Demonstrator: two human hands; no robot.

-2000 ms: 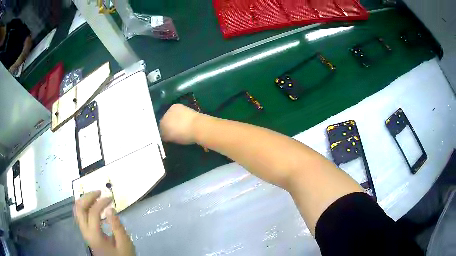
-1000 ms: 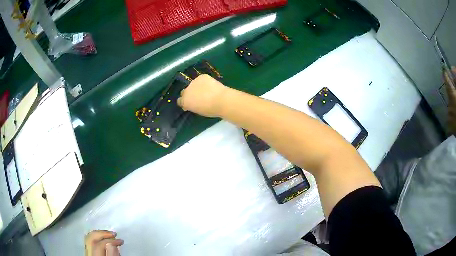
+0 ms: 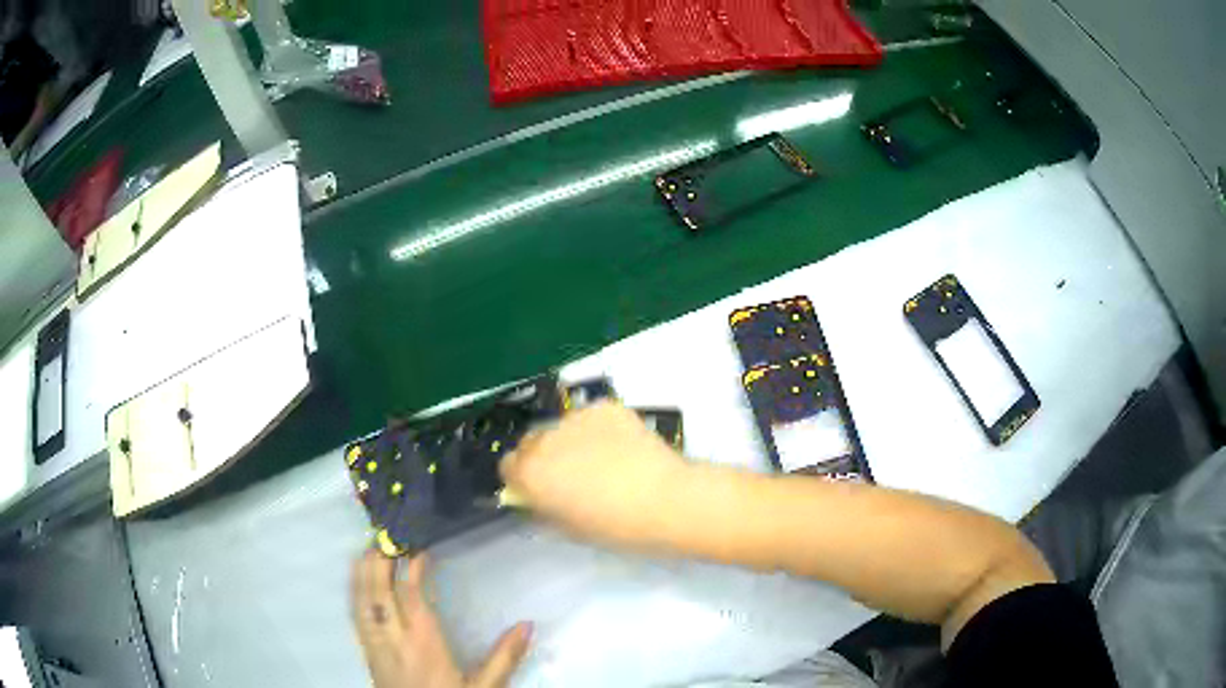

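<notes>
Several black phone middle frames with yellow dots [image 3: 424,470] overlap in a bunch at the near edge of the green belt, over the white sheet. My right hand [image 3: 592,470] is closed on this bunch from above; its fingertips are partly hidden. My left hand [image 3: 417,632] is just below the bunch's left end, fingers apart, holding nothing, slightly blurred. Two overlapping frames [image 3: 796,390] lie on the white sheet [image 3: 941,242] to the right of the bunch. Another single frame [image 3: 973,358] lies further right.
The green belt [image 3: 538,269] carries spaced frames [image 3: 736,180] toward the right. A red mesh tray [image 3: 672,47] and a clear bag [image 3: 323,67] are at the far side. Cream guide plates [image 3: 209,417] and a white surface with a frame [image 3: 50,383] are at left.
My right hand has brought the bunch of frames from the belt toward me, to the white sheet's edge. My left hand has moved up beside its left end, fingers now spread.
</notes>
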